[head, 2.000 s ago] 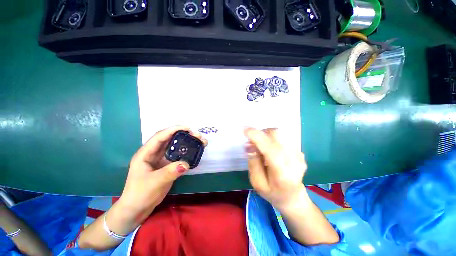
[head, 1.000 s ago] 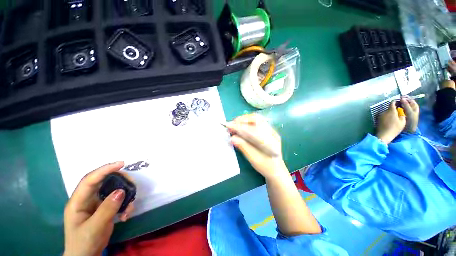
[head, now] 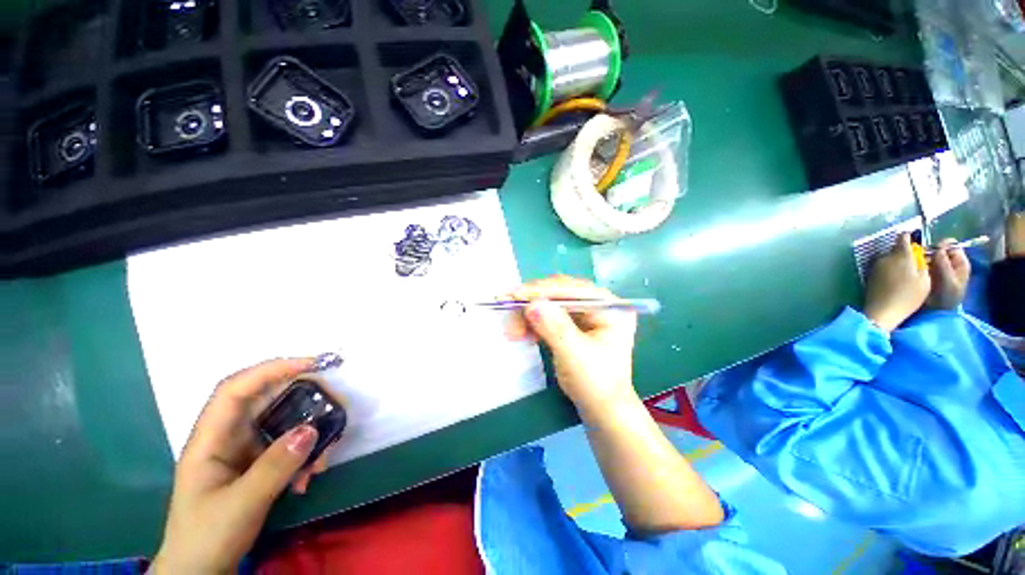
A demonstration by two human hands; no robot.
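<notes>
My left hand (head: 242, 449) holds a black watch case (head: 301, 417) between thumb and fingers at the lower left of the white paper sheet (head: 242, 303). My right hand (head: 582, 337) holds slim tweezers (head: 596, 304) like a pen, with the tip pointing left over the paper. A tiny ring-like part (head: 453, 307) shows at or near the tip; I cannot tell if it is gripped. A clump of small dark and silvery parts (head: 433, 244) lies at the paper's upper right. A small pile of silvery parts (head: 327, 361) lies by my left fingertips, partly hidden.
A black foam tray (head: 371, 181) with watch cases stands behind the paper. Right of it are a green-flanged wire spool (head: 578, 62) and a cream tape roll (head: 579, 202) holding an orange-handled tool and a clear bag (head: 671, 152). Farther right are another black tray (head: 865, 118) and a blue-sleeved person (head: 854, 427).
The view has swung right since two seconds ago. My right hand now holds the tweezers level, tip over the paper, where a tiny ring shows. My left hand still holds the case.
</notes>
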